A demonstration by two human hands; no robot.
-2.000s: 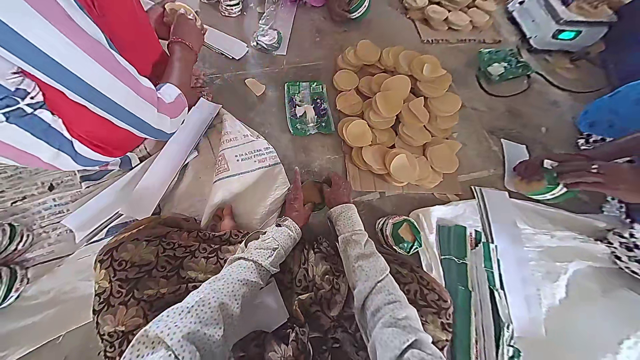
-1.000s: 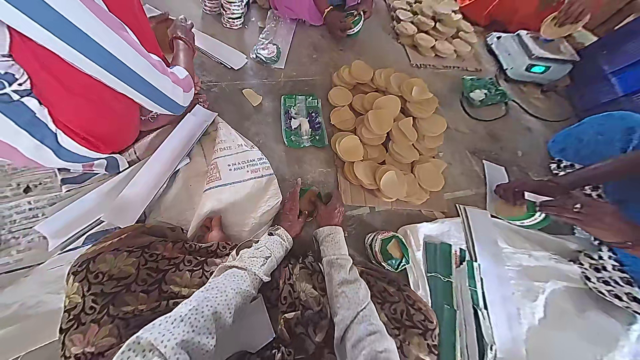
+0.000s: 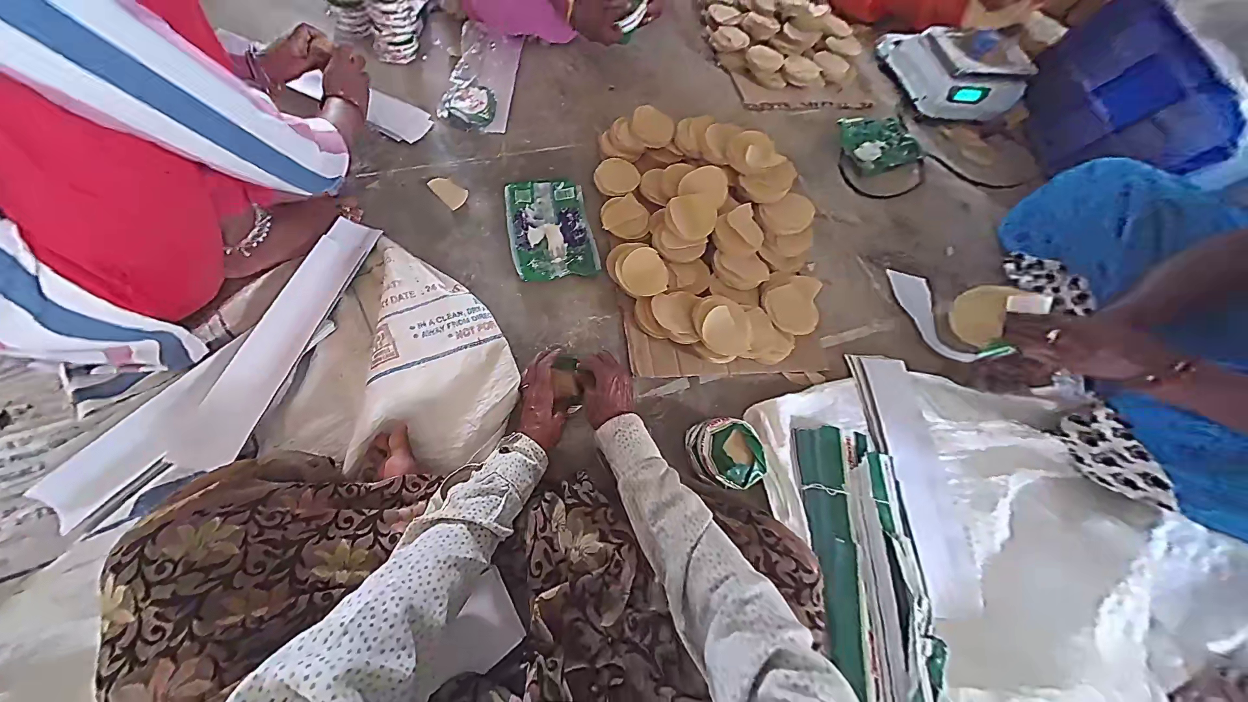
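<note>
My left hand (image 3: pixel 544 402) and my right hand (image 3: pixel 606 388) are close together on the floor, one on each side of a small round brownish piece (image 3: pixel 565 380) with a dark green edge. The fingers of both hands rest on it, and they hide part of it. Just beyond my right hand, a heap of thin round tan discs (image 3: pixel 691 216) lies on a cardboard sheet (image 3: pixel 673 353). A green printed packet (image 3: pixel 552 230) lies flat to the left of the heap. To the right of my right forearm is a round green-and-white wrapped pack (image 3: pixel 726 452).
A white printed sack (image 3: pixel 439 341) and long white paper strips (image 3: pixel 283 341) lie at left. Green and white wrapper sheets (image 3: pixel 829 546) lie on plastic at right. Co-workers sit left, right and at the top. A scale (image 3: pixel 955 73) and a blue crate (image 3: pixel 1136 93) stand at upper right.
The co-worker at right has moved a hand back toward the body; a tan disc and a white strip now show apart there. My hands stay together around the small piece.
</note>
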